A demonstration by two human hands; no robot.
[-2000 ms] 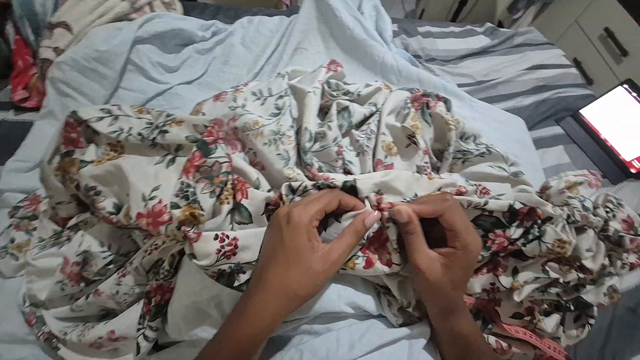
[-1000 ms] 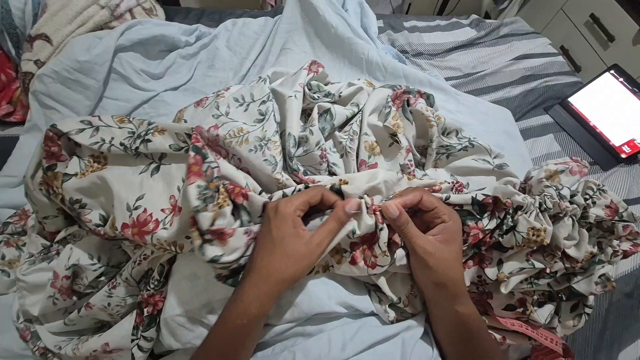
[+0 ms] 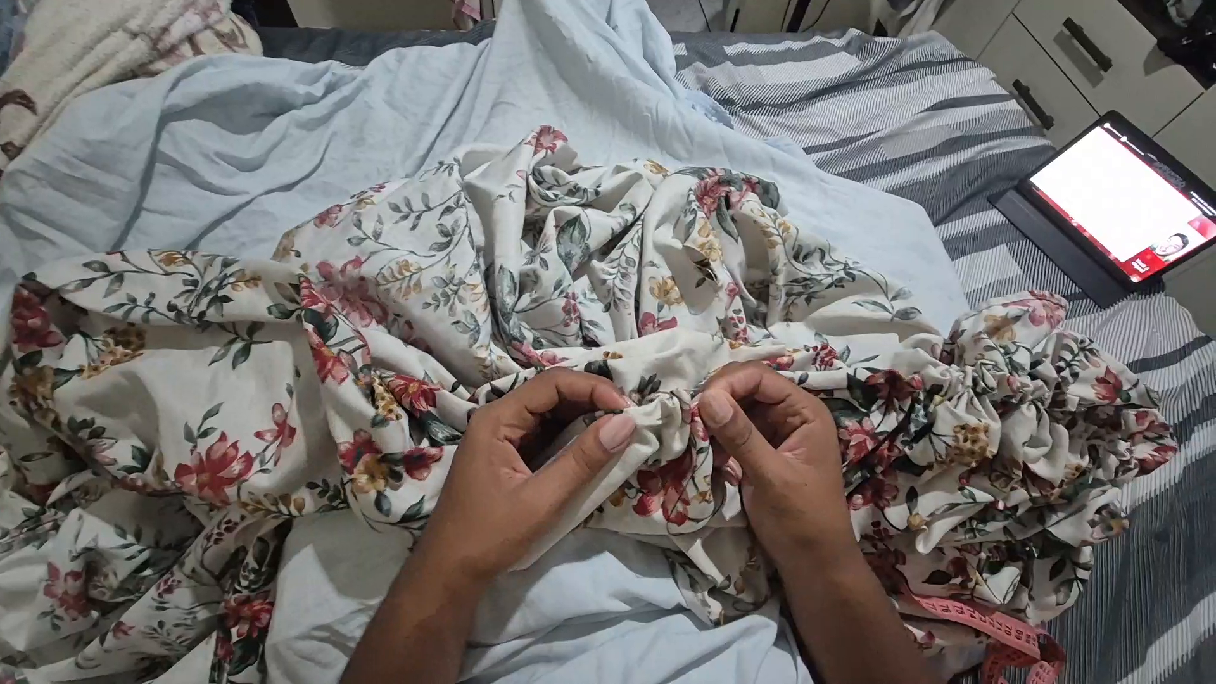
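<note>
A large white fabric with a floral print (image 3: 389, 275) lies in heaped folds across the middle of the head view. Near its centre my left hand (image 3: 537, 456) pinches an edge of it between thumb and forefinger. Just to the right, my right hand (image 3: 774, 446) pinches the same fabric, and small gathers bunch up between the two hands. Tighter ruffled gathers of the cloth lie at the right. A pink tape measure (image 3: 988, 619) rests at the lower right, partly hidden by the folds. The undersides of the fingers are hidden.
Under the floral fabric is a light blue sheet (image 3: 313, 123), over grey striped bedding (image 3: 883, 104). A tablet with a lit screen (image 3: 1111, 204) stands tilted on the bed at right, near drawers (image 3: 1092, 66) with dark handles. A beige patterned blanket (image 3: 114, 57) lies at the upper left.
Both hands stay on the gathered part of the fabric, with small shifts of the fingers. The cloth between them is bunched a little differently.
</note>
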